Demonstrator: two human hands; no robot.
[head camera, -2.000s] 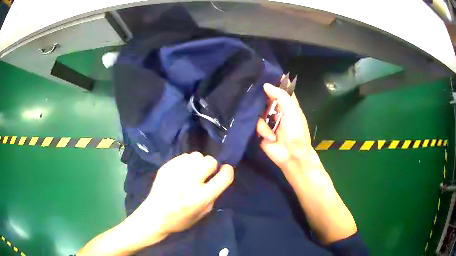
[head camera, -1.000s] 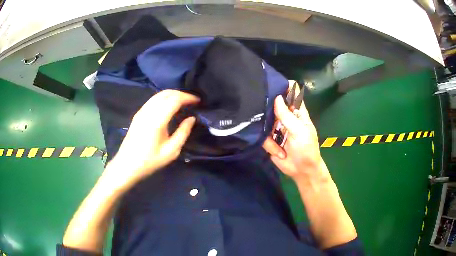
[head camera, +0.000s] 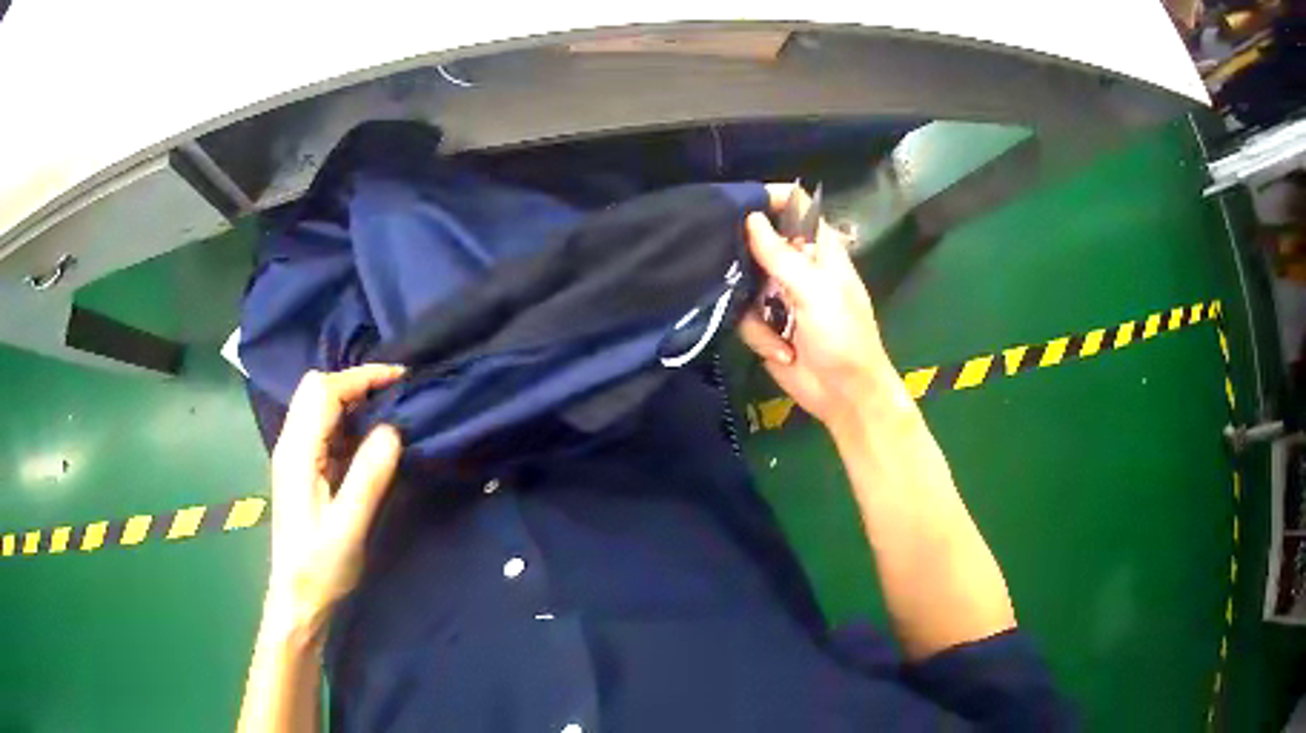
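Observation:
The navy garment (head camera: 458, 258) is stretched between my two hands above my lap, below the table edge. A black cloth panel (head camera: 587, 272) runs across it. A white curved strip (head camera: 702, 337) shows near its right end. My left hand (head camera: 327, 480) grips the garment's left edge between thumb and fingers. My right hand (head camera: 816, 308) pinches the right end and also holds the thread snips (head camera: 809, 212) in the palm, blades pointing up. The snips' handle is partly hidden by the fingers.
A white-topped grey table (head camera: 602, 89) curves across the top, with a drawer handle (head camera: 52, 272) at left. The green floor (head camera: 129, 430) carries yellow-black tape (head camera: 1060, 352). My shirt (head camera: 602, 573) fills the bottom middle. A rack with items stands at the right edge.
My left hand has moved left and down and now grips the garment's edge. The garment, bunched before, is now pulled out sideways. My right hand has moved slightly up and left with the snips.

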